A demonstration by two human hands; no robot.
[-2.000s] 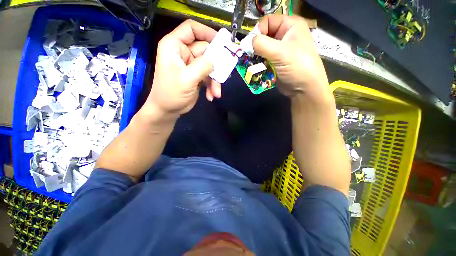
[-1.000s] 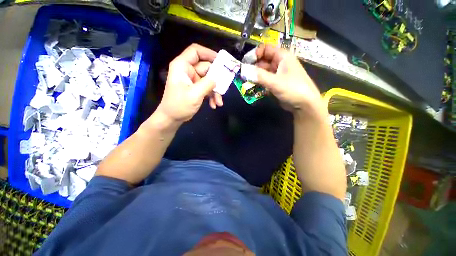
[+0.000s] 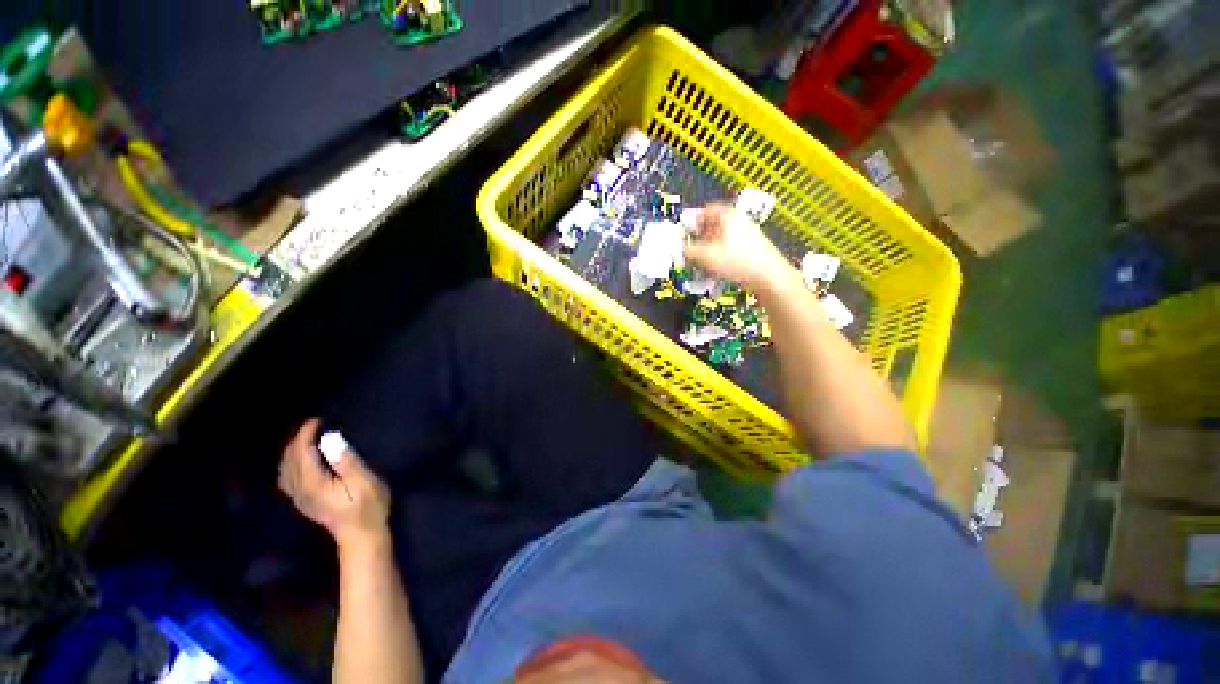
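Observation:
My right hand (image 3: 729,251) is inside the yellow basket (image 3: 937,287), its fingers on a white plug housing (image 3: 657,254). A small green board part (image 3: 693,283) shows just below the housing; whether it is joined is hard to tell. My left hand (image 3: 335,488) is away from the basket, above the dark trousers, with fingers curled. A small white spot (image 3: 332,448) shows at its fingertips; it may be a finger covering or a small part.
Green boards (image 3: 723,327) and white housings (image 3: 756,203) lie in the basket. The bench with a dark mat (image 3: 254,94) and metal fixture (image 3: 94,227) is upper left. The blue bin (image 3: 214,641) is cut off lower left. A red crate (image 3: 863,74) and cardboard (image 3: 963,181) stand beyond the basket.
The view has turned right. My right hand has moved from the bench edge into the basket with the white housing. My left hand has let go of the housing and dropped lower.

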